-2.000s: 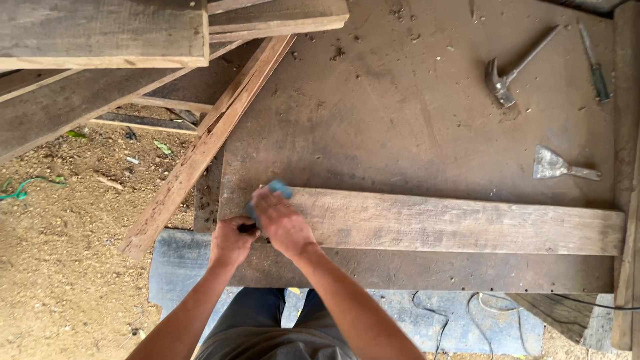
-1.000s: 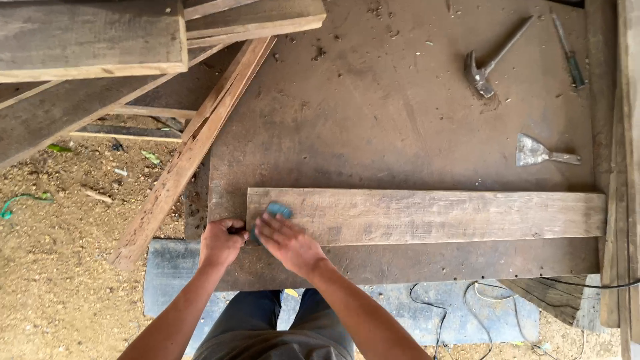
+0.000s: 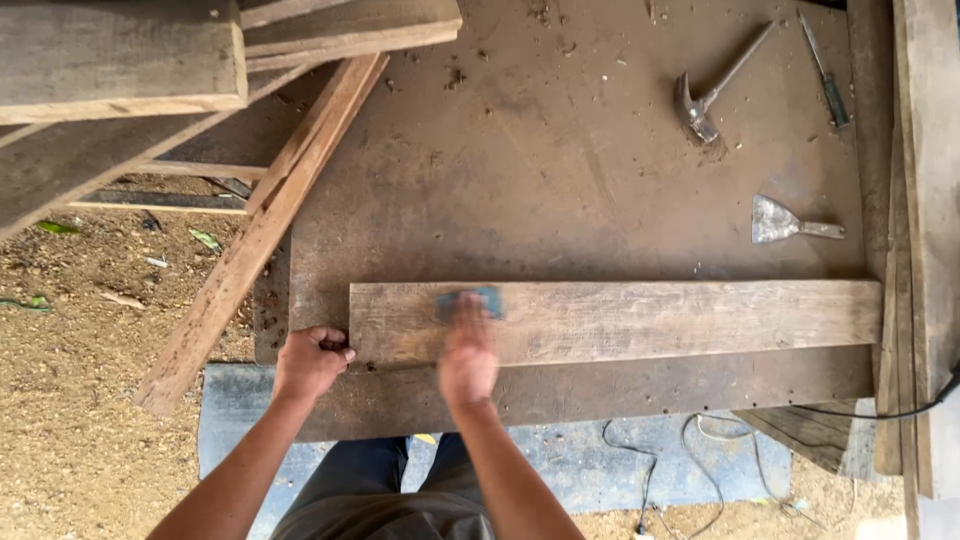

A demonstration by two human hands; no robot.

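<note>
A long wooden board (image 3: 675, 319) lies flat along the near side of a brown worktable (image 3: 525, 172). My right hand (image 3: 469, 352), blurred, presses a blue-green pad (image 3: 484, 301), perhaps sandpaper, flat on the board's left part. At the board's left end is my left hand (image 3: 315, 360), its fingers curled and its thumb by the end edge; whether it grips anything there is hidden. A claw hammer (image 3: 696, 109), a putty knife with a broad metal blade (image 3: 776, 219) and a pointed tool with a dark green handle (image 3: 832, 97) rest on the table beyond the board.
Stacked planks (image 3: 120, 64) reach over the table's upper left corner, with a narrow timber (image 3: 262, 225) slanting below them. More boards (image 3: 930, 247) line the right side. Cables (image 3: 701, 465) lie over a grey-blue sheet (image 3: 600, 465) on the sandy ground.
My right hand has moved right along the board with the blue-green pad, away from the left end. The left hand remains at that end.
</note>
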